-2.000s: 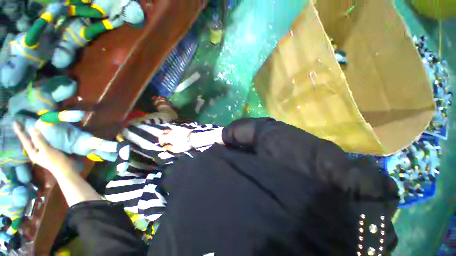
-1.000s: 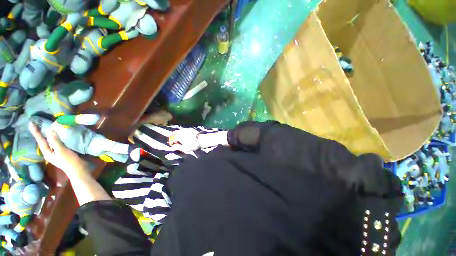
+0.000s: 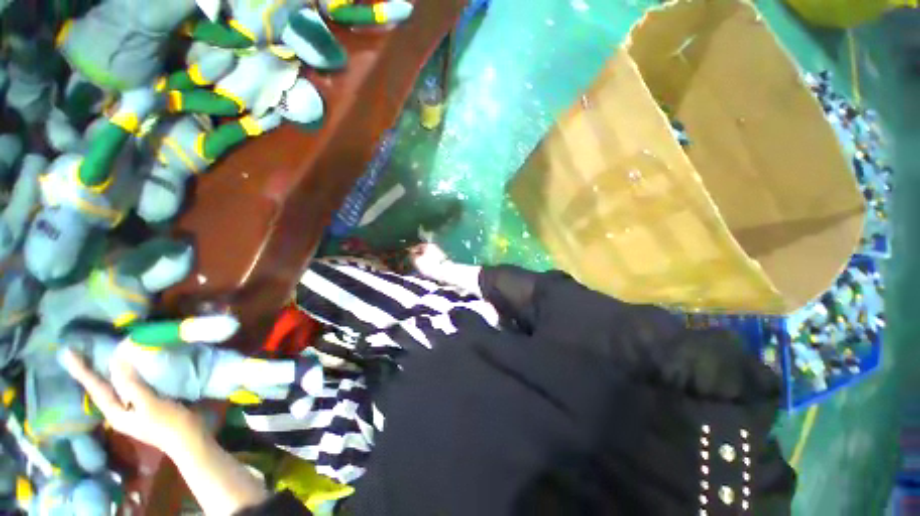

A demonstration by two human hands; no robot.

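A grey-blue plush doll [image 3: 192, 371] with a green, yellow-banded sleeve lies across the bench edge, its pale legs reaching over my striped garment. My left hand [image 3: 146, 408] lies against its body at lower left, fingers extended and spread, with no clear grip. My right hand [image 3: 432, 264] is small and blurred at the far side of the striped garment, away from the doll. Its fingers and anything in them cannot be made out.
Many similar dolls [image 3: 76, 212] are heaped on the red-brown bench [image 3: 237, 191] at left. An open cardboard box [image 3: 615, 191] stands on the green floor. Blue crates with small pieces [image 3: 832, 338] are at right. A small bottle [image 3: 431, 104] and a blue slatted crate [image 3: 361, 191] are beyond the bench.
My right hand has moved from over the striped garment to its far edge. My left hand stays against the doll, now lower in view. Red material now shows beside the bench edge.
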